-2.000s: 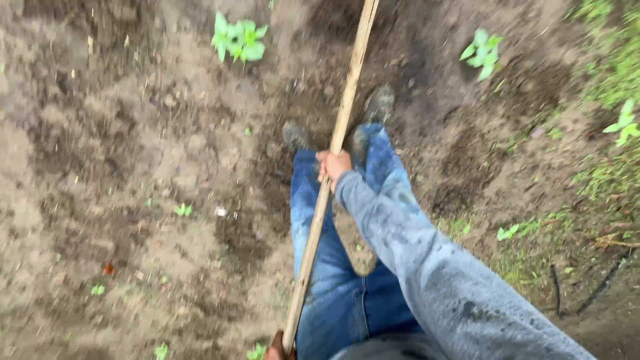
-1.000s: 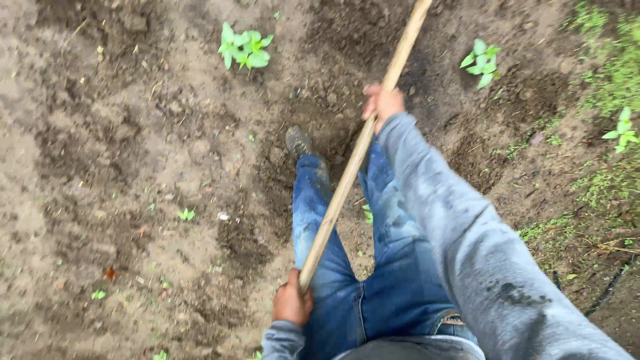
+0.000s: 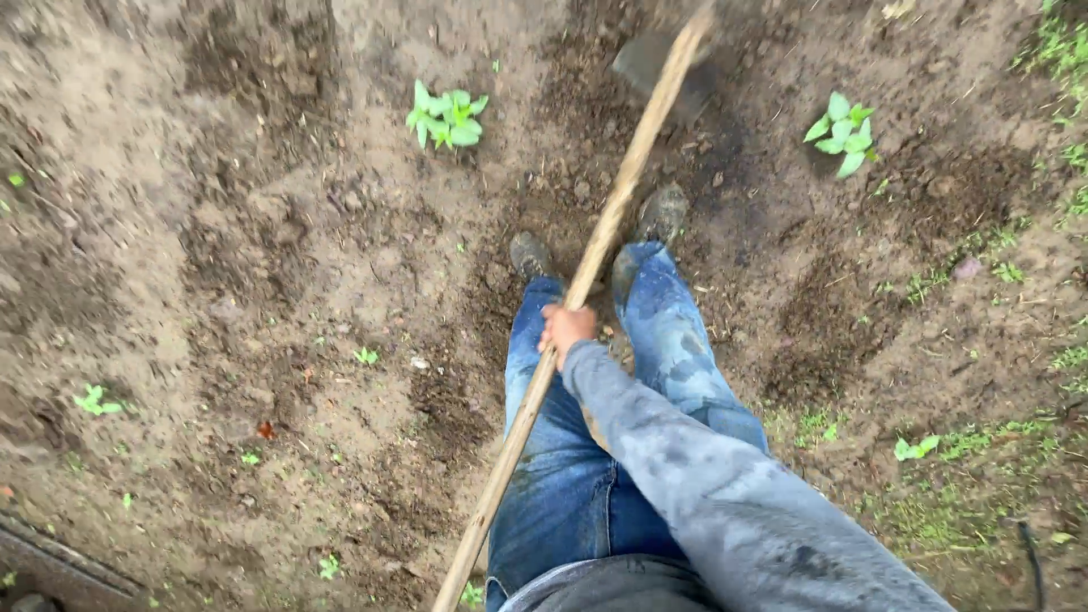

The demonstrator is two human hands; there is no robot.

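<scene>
My right hand (image 3: 568,331), in a wet grey sleeve, is closed around a long wooden handle (image 3: 625,183) that slants between my legs from the upper right to the bottom edge. At its far end, a blurred metal blade (image 3: 654,68), seemingly a hoe's, is over dark soil beyond my boots. My left hand is out of the frame, and so is the near end of the handle. Both muddy boots stand on the soil, below blue jeans with wet patches.
A leafy green plant (image 3: 446,116) grows left of the blade and another (image 3: 843,134) to its right. Small seedlings (image 3: 96,400) dot the soil at left. Low weeds (image 3: 943,510) and a thin dark hose or stick (image 3: 1031,557) lie at lower right. A dark strip (image 3: 68,552) crosses the lower-left corner.
My right hand has come back toward my body with the handle since one second ago. My left hand, seen then on the handle near my hip, has left the view. The blade has come into view.
</scene>
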